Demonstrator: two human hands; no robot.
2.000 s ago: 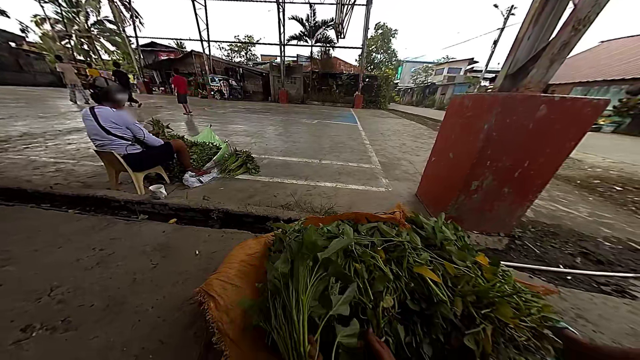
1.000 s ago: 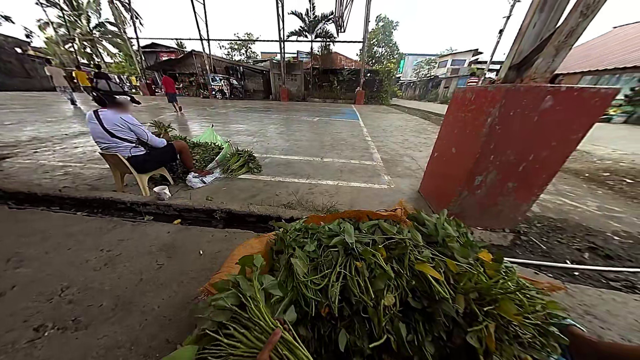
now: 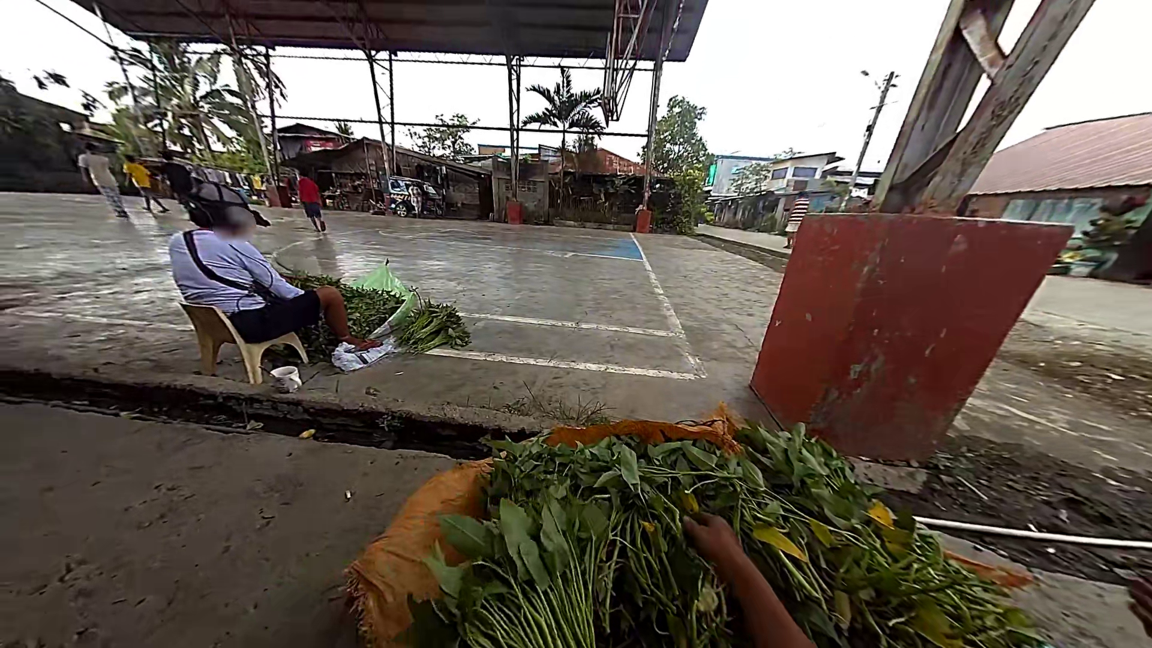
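A big heap of leafy green stems fills the lower middle, lying on an orange woven sack. My left hand reaches into the middle of the heap; its fingertips are partly hidden among leaves, so its hold is unclear. Left of it, a bunch with long pale stems lies at the near side of the heap, its leaves pointing away from me. Only some fingers of my right hand show at the right edge, beyond the heap, and what it holds is out of view.
Across a narrow drainage gap, a person sits on a plastic chair beside more greens and a white cup. A red concrete post base stands behind the heap at right. Other people are farther off on the court.
One second ago my left hand was at a bunch at the heap's lower left; now it is farther right, at the heap's middle. The bunch lies there without the hand. The view has tilted up.
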